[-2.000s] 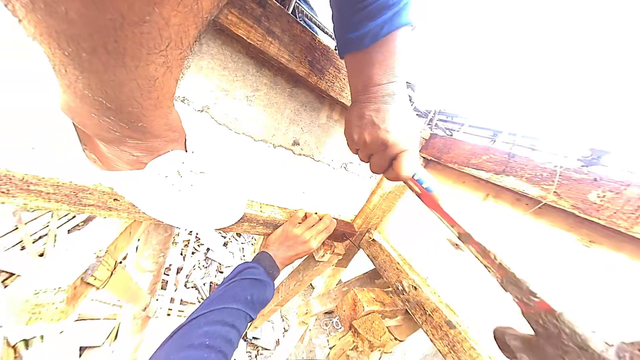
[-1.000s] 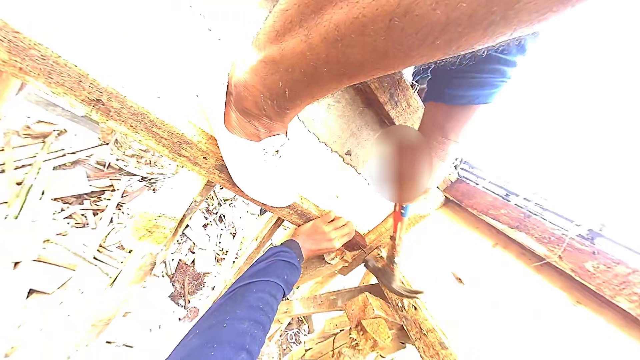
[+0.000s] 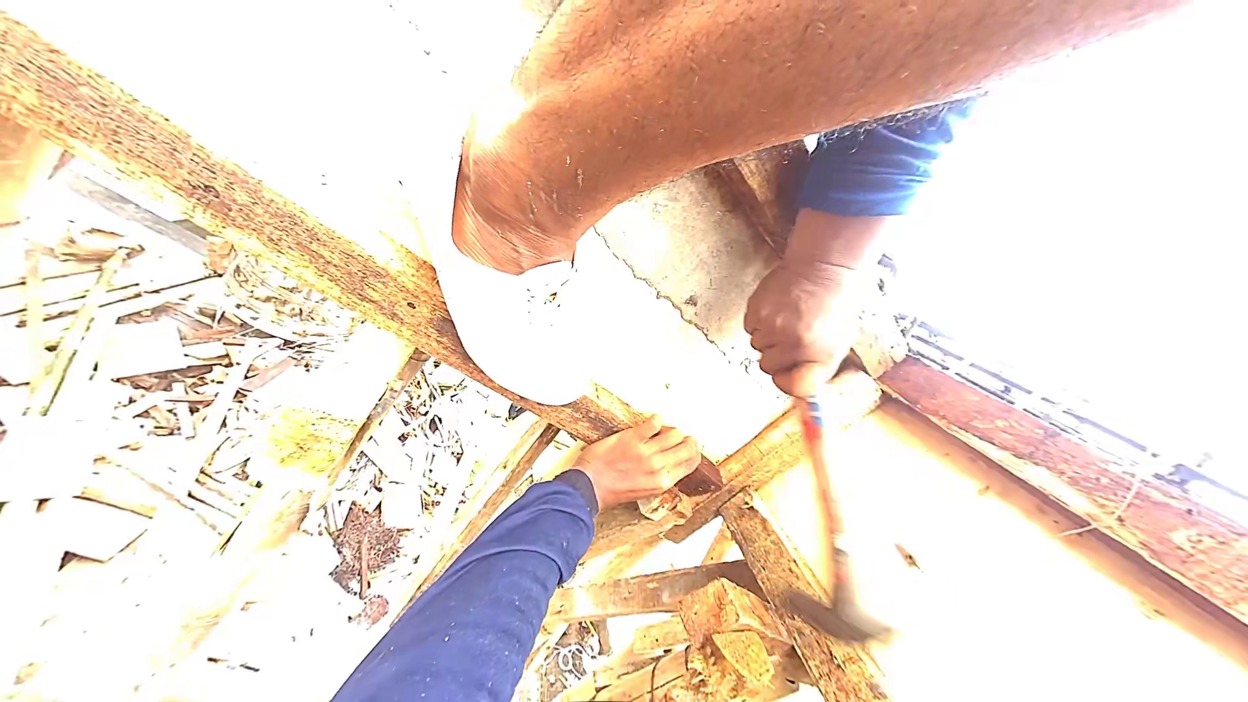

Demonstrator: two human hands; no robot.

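A claw hammer with a red handle hangs head-down from my right hand, whose fingers are wrapped around the end of its handle. The hammer's metal head is blurred, over a slanting wooden board at the lower right. My left hand grips the end of a long wooden beam, close to where it meets a crossing timber. A small wood piece shows just below the left fingers. My bent leg reaches across the top, and its overexposed white lower end rests at the beam.
Wood scraps and shavings litter the ground at the left. Several cut blocks and braces lie beneath the joint. A reddish beam runs along the right side, beside a pale concrete-like surface. Bright glare hides much detail.
The hammer, which slanted toward the lower right two seconds ago, now points more steeply down. Its head was nearer the timber joint one second ago. The left hand stays at the beam's end.
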